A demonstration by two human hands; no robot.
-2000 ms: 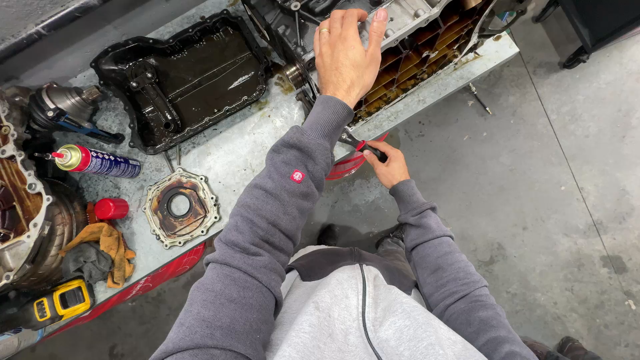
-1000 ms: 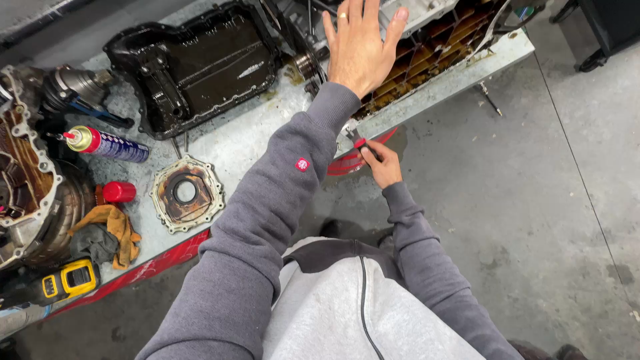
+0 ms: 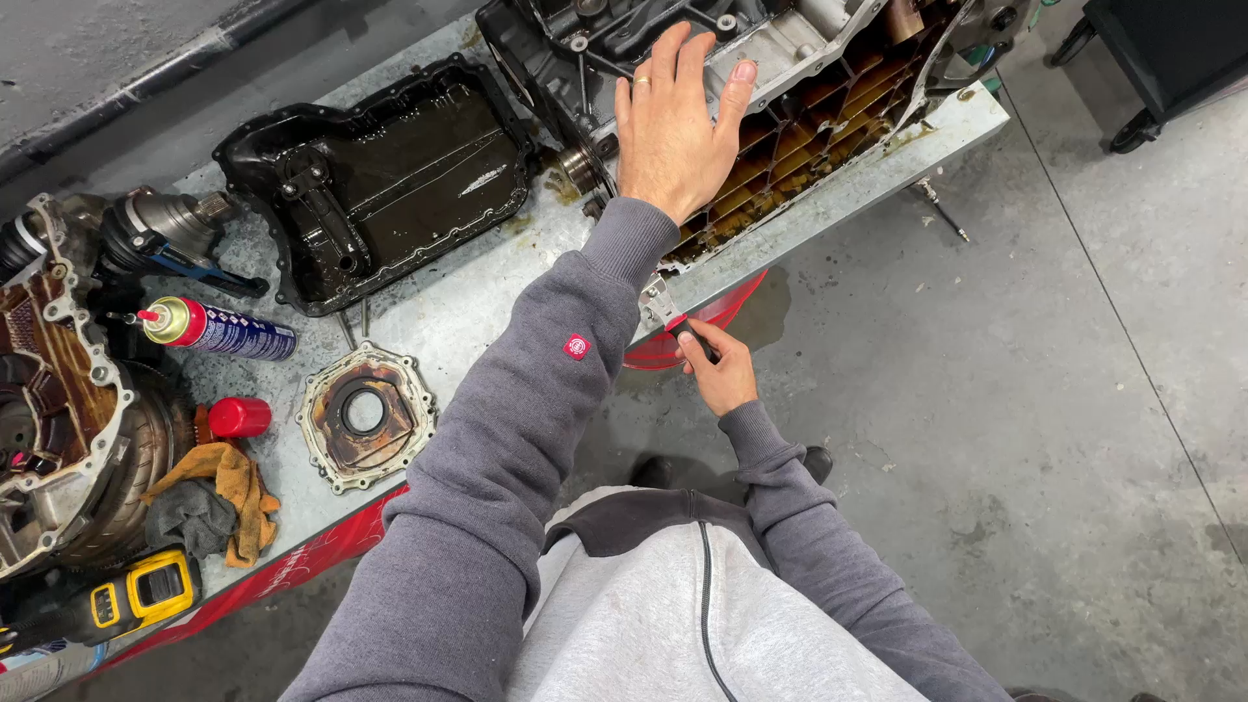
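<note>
My left hand (image 3: 680,127) lies spread, palm down, on the metal housing of an engine block (image 3: 780,58) at the top centre; it grips nothing. My right hand (image 3: 722,370) is closed around the red and black handle of a scraper (image 3: 665,302) at the front edge of the bench. The tool's metal head is at the block's lower left corner, where its exact contact cannot be made out. Left of the block is a black oil pan (image 3: 390,185) wet with dark oil. A round-holed metal cover (image 3: 367,416) with an oily face lies nearer me.
On the metal bench (image 3: 468,322) are a spray can (image 3: 219,329), a red cap (image 3: 240,417), orange and grey rags (image 3: 229,502), a yellow and black cordless tool (image 3: 146,595) and an open gearbox housing (image 3: 58,390). A black wheeled cart (image 3: 1170,49) stands at the upper right.
My left hand has stayed spread on the block, and my right hand still holds the tool near the bench edge. The view has shifted slightly.
</note>
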